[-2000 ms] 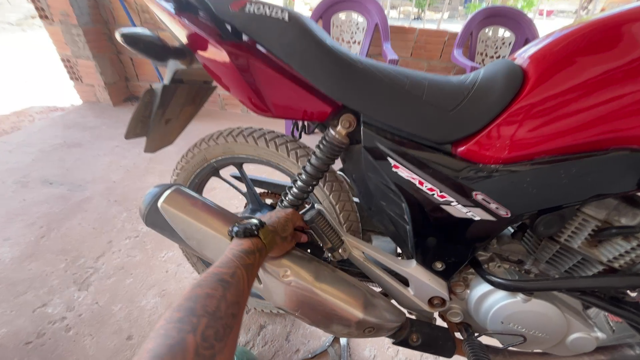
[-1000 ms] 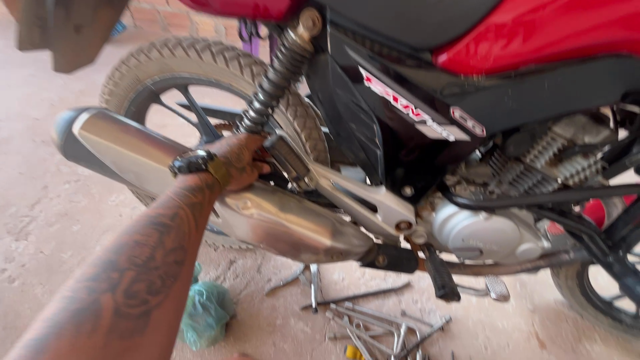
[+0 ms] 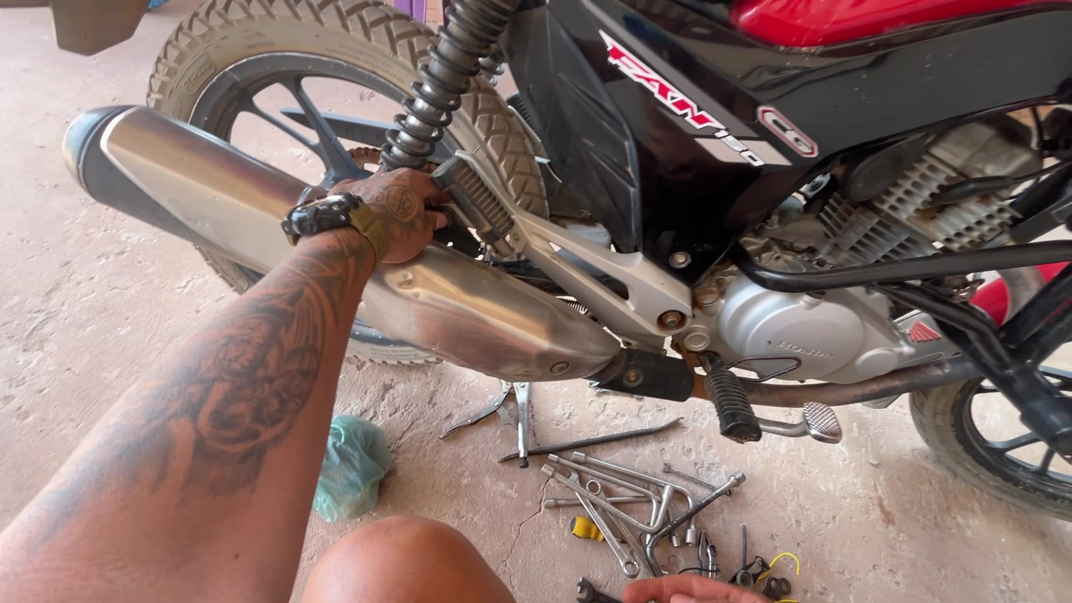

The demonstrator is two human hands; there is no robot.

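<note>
My left hand (image 3: 404, 213), with a watch on its wrist, reaches over the exhaust muffler (image 3: 494, 314) of a red and black motorcycle. It lies at the lower end of the coil-spring shock absorber (image 3: 440, 84), beside the rear footpeg (image 3: 473, 199); its fingertips are partly hidden, so any grip cannot be told. My right hand (image 3: 699, 590) shows only in part at the bottom edge, close to the dark end of a wrench (image 3: 593, 591). Whether it holds that wrench cannot be told.
Several wrenches (image 3: 615, 536), a yellow-handled tool (image 3: 586, 528), a pry bar (image 3: 595, 440) and locking pliers (image 3: 523, 419) lie on the concrete floor. A green plastic bag (image 3: 353, 469) is left of them. The front footpeg (image 3: 731, 402) and brake pedal (image 3: 821, 423) jut out above the tools.
The view has tilted down onto the floor tools. My right hand has come into view at the bottom edge. My left hand stays by the lower end of the shock absorber.
</note>
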